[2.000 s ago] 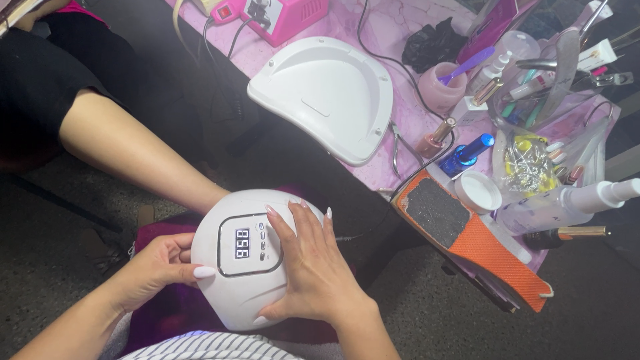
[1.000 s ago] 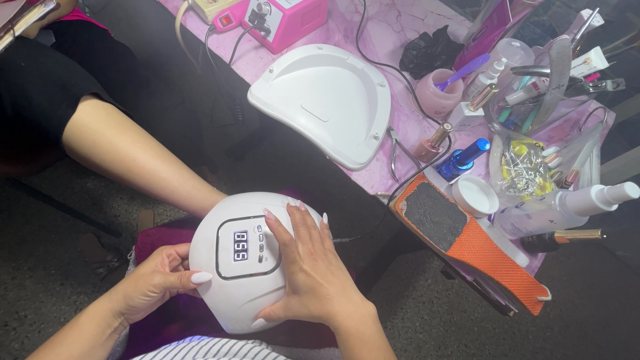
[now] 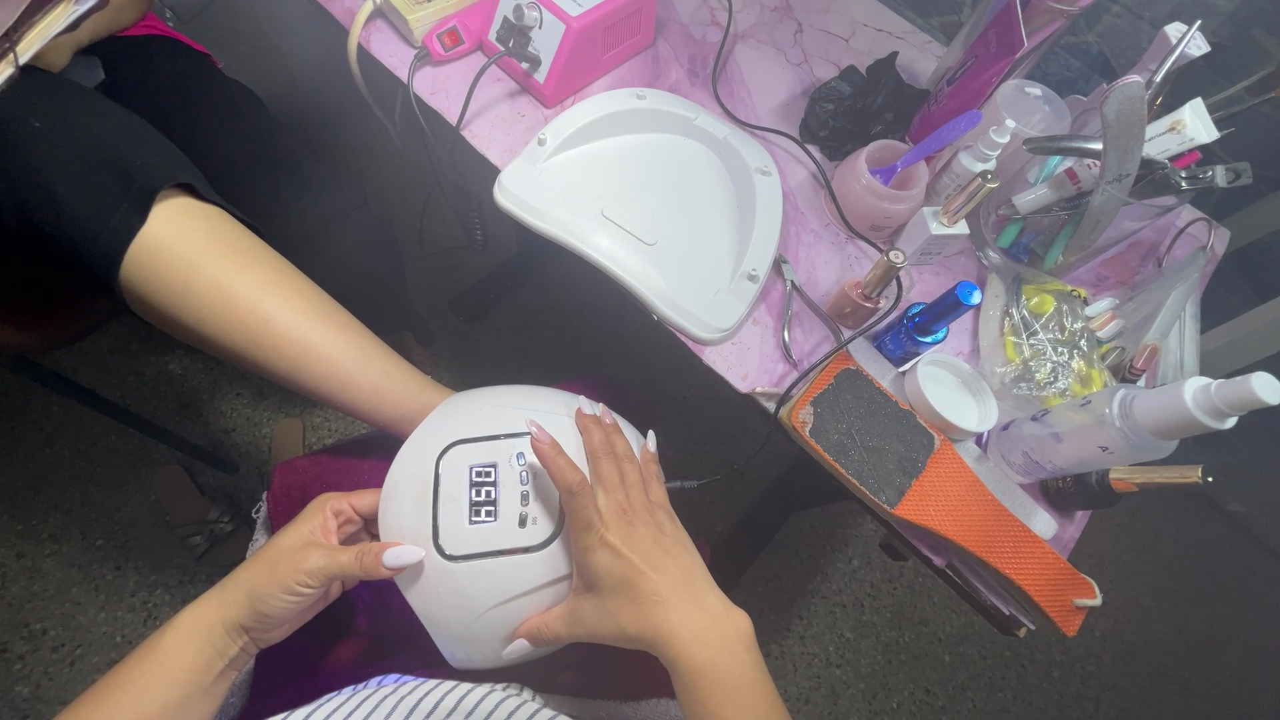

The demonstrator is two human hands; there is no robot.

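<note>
A white nail-curing lamp with a lit digital display rests over a dark red towel on my lap. Another person's bare lower leg reaches to the lamp's far side, its foot hidden under the housing. My left hand holds the lamp's left edge, thumb on top and fingers curled at the rim. Spread over the right part of the lamp's top is my right hand, its fingertips by the far edge and its thumb near the lower side.
On the marbled pink table lie the white lamp base tray, a pink nail drill unit, nippers, a blue polish bottle and an orange foot file at the edge. A black cable runs from the lamp to the table.
The digits on the lamp's display have changed. Both hands keep their places on the lamp, and the leg has not plainly moved.
</note>
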